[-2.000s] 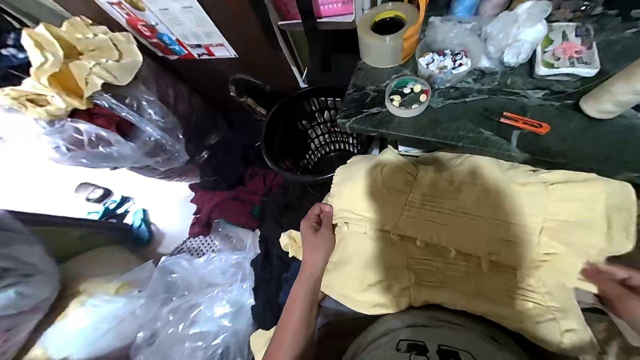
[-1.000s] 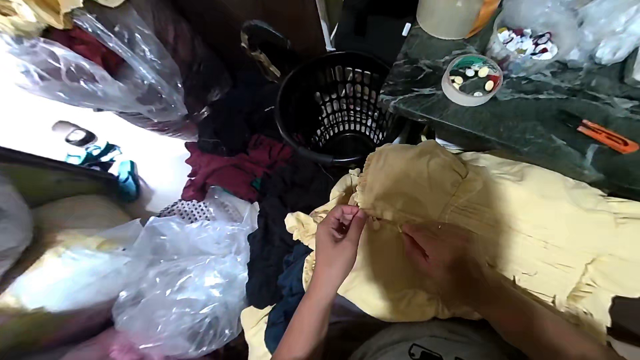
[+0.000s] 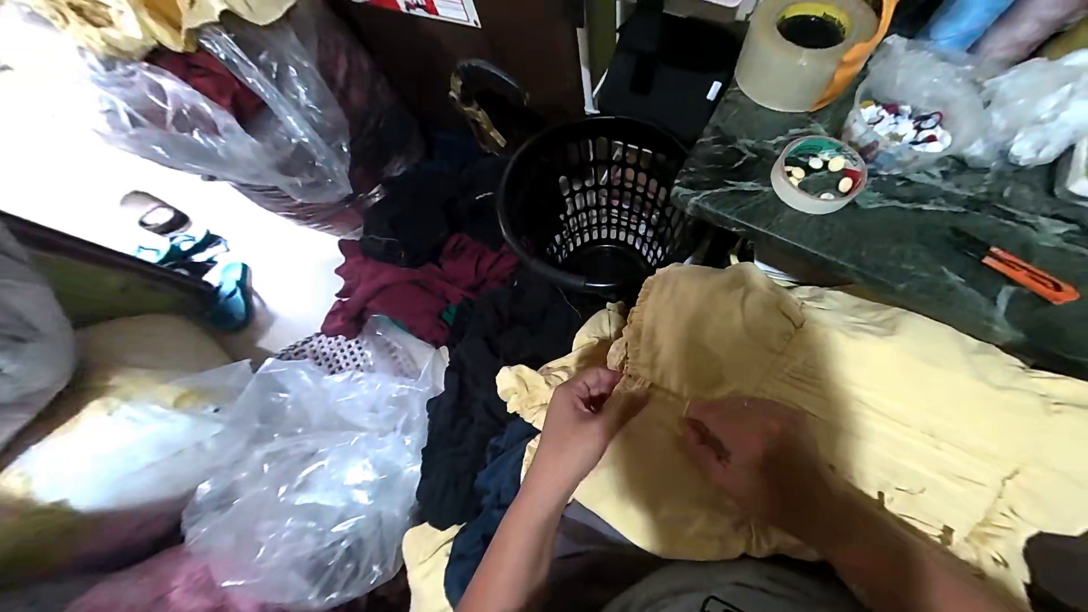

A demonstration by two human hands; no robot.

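Observation:
A pale yellow gathered cloth garment [image 3: 918, 399] lies spread across my lap and toward the right. My left hand [image 3: 586, 416] pinches its gathered edge between thumb and fingers. Close by on the right, my right hand [image 3: 748, 450] is over the same cloth, in shadow, with its fingers curled by the seam; a small light bit shows at its fingertips, too small to name. Whether the right fingers grip the cloth is not clear.
A black plastic basket [image 3: 595, 204] stands beyond the garment. The dark marble tabletop [image 3: 918, 229] holds a tape roll [image 3: 799, 51], a ring with buttons [image 3: 818, 174] and an orange utility knife [image 3: 1028, 274]. Dark clothes [image 3: 484, 374] and a clear plastic bag [image 3: 306, 476] lie at left.
My right hand has come from the garment's far right end to beside my left hand, which now pinches the gathered edge. Over the last second both hands stay nearly in place.

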